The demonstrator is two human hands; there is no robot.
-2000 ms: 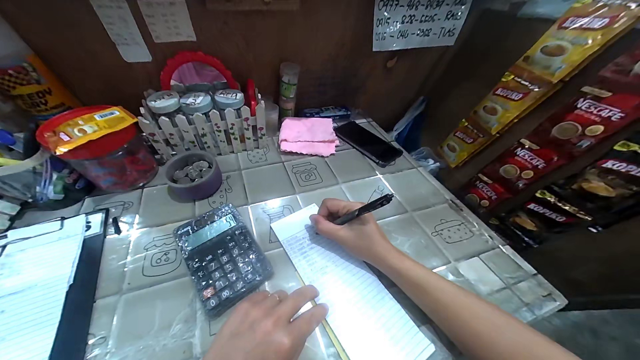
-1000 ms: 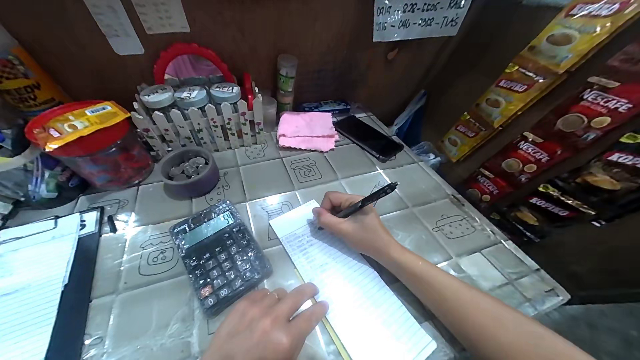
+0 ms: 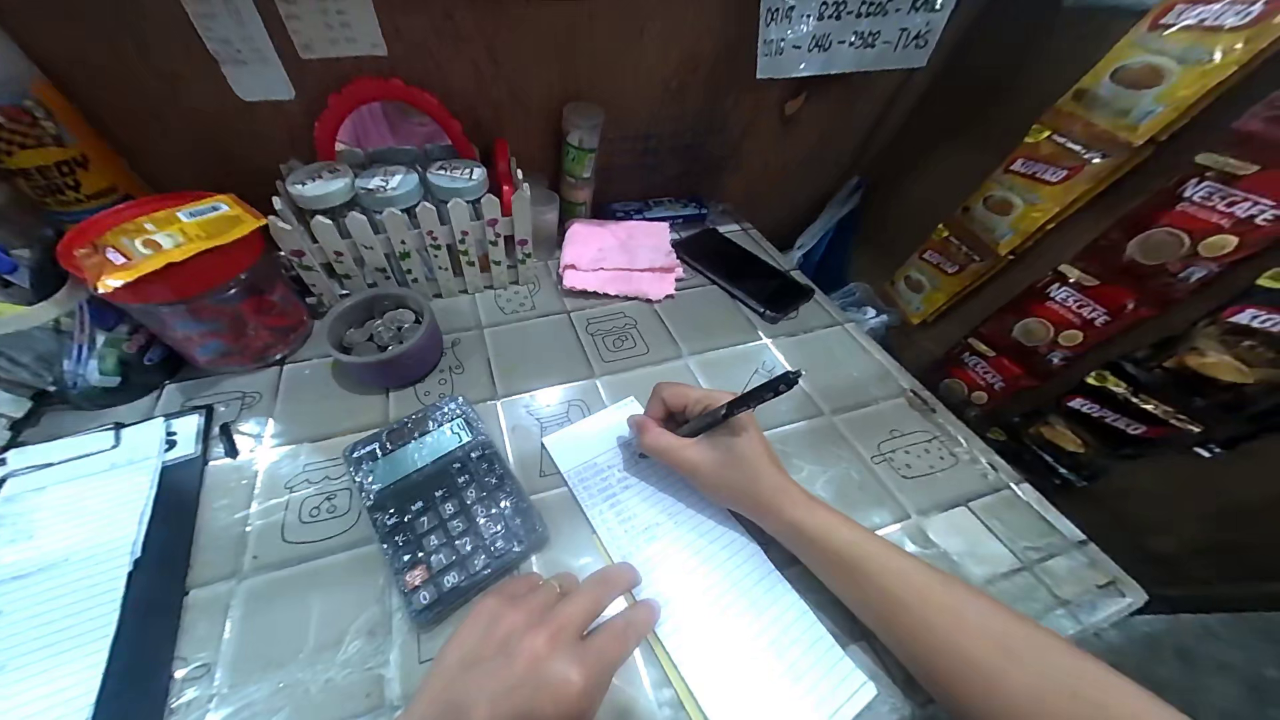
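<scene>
My right hand (image 3: 715, 445) grips a black pen (image 3: 745, 402), its tip end down at the upper part of a lined paper pad (image 3: 715, 590) that bears handwriting near its top. My left hand (image 3: 535, 640), a ring on one finger, lies at the pad's left edge with its fingers apart and its fingertips on or beside the sheet; it grasps nothing. Left of the pad, just above my left hand, a black calculator (image 3: 445, 510) in clear plastic wrap lies tilted on the tiled tabletop (image 3: 295, 630).
At left lies a clipboard (image 3: 165, 590) with lined paper. Behind stand a bowl of coins (image 3: 385, 350), a red-lidded jar (image 3: 225, 310), a picket-fence holder (image 3: 410, 250) with jars, a pink cloth (image 3: 620, 262) and a smartphone (image 3: 745, 272). Coffee sachets (image 3: 1060, 310) hang at right.
</scene>
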